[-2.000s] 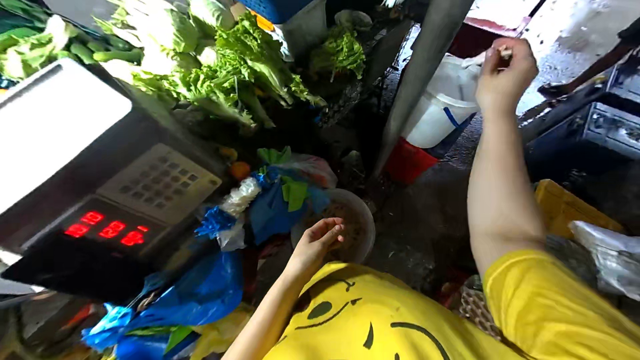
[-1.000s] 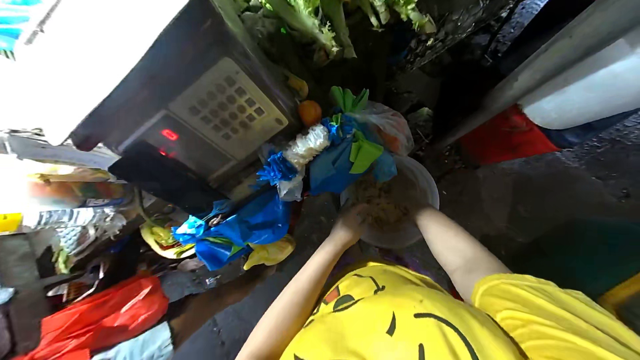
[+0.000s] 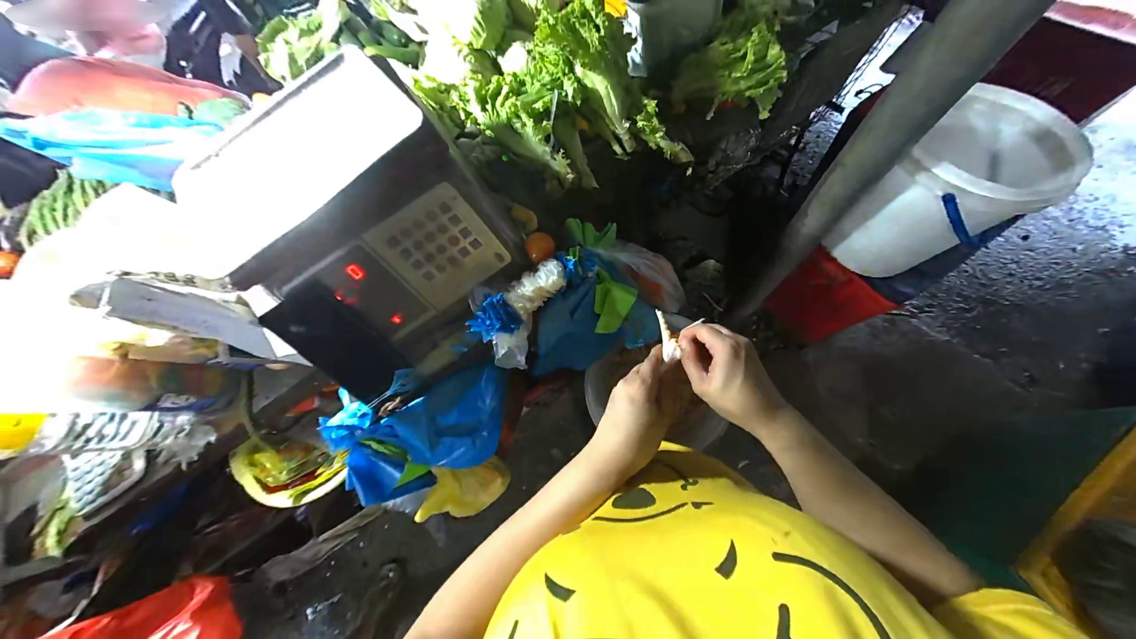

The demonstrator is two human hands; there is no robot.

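Both of my hands meet over a round translucent tub [image 3: 603, 390], whose contents are mostly hidden beneath them. My left hand [image 3: 641, 395] holds a small whitish piece [image 3: 671, 348], too small to identify, upright at its fingertips. From the right, my right hand [image 3: 723, 368] pinches at the same piece with thumb and forefinger. Beside the tub, to the left, hang bundles of blue plastic bags [image 3: 568, 324] with green and white ones among them. A digital weighing scale [image 3: 390, 257] with a keypad and red lit digits stands further left.
Leafy lettuce [image 3: 568, 80] lies beyond the scale. A grey metal pole [image 3: 905, 124] slants down on the right, in front of a white bucket [image 3: 958, 186] above a red container [image 3: 825, 297]. More blue bags [image 3: 453, 417] hang at the scale's near edge. A yellow-edged crate [image 3: 1074, 524] is at lower right.
Two seconds ago my right hand was raised near the white bucket; one second ago both hands were down in the tub. Now they are together above it with the whitish piece. The view has shifted.
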